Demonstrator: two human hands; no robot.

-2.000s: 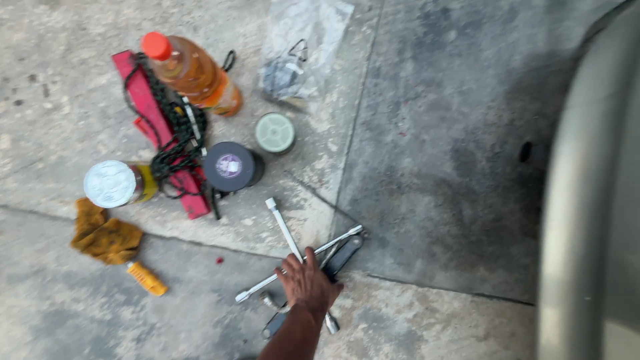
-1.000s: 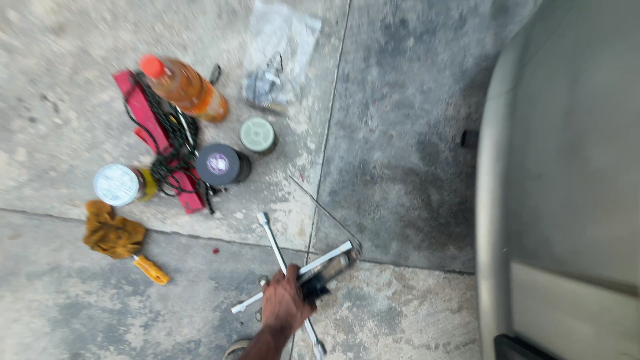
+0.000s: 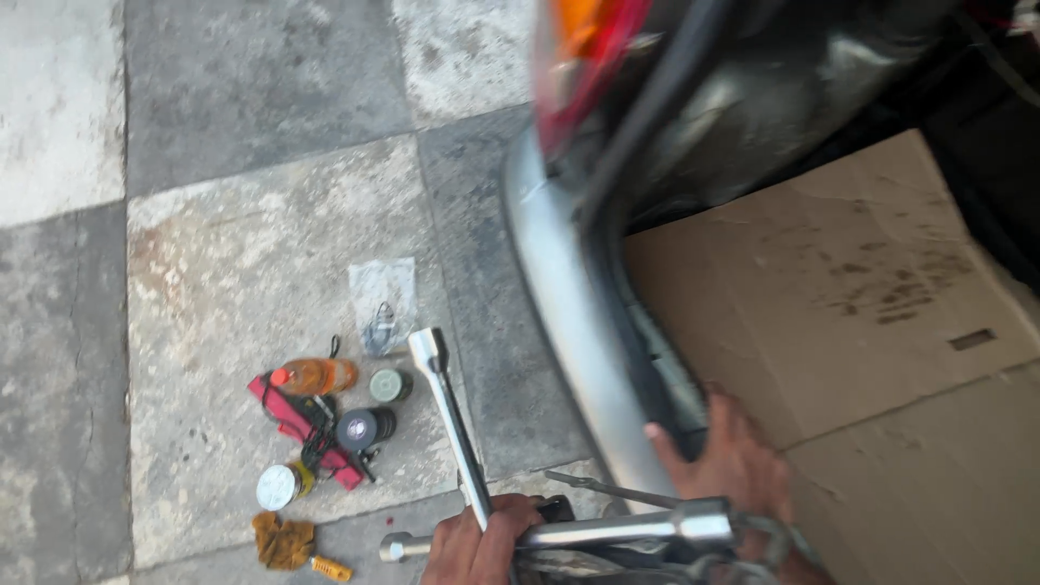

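My left hand (image 3: 487, 540) grips a chrome four-way lug wrench (image 3: 461, 443) at the bottom centre, near its crossing. Dark metal parts (image 3: 585, 565), possibly a jack, are bunched under the wrench; whether the same hand holds them I cannot tell. A thin metal rod (image 3: 605, 487) sticks out to the left above the wrench's thick socket. My right hand (image 3: 735, 467) rests with thumb and fingers apart on the rear sill of an open car trunk, beside a cardboard sheet (image 3: 756, 325) lying inside. The wrench partly hides the right wrist.
The car's silver bumper (image 3: 561, 325) curves below a tail light (image 3: 585, 57). On the concrete floor lie an orange-capped bottle (image 3: 321, 376), two round containers (image 3: 391, 385) (image 3: 366, 427), a white-lidded jar (image 3: 279, 487), a red bar with dark cord (image 3: 345, 475), a plastic bag (image 3: 382, 296) and a brown glove (image 3: 284, 540).
The lug wrench and dark metal parts have been lifted off the floor and carried to the car's rear. My right hand has come into view on the sill. The view has swung toward the trunk.
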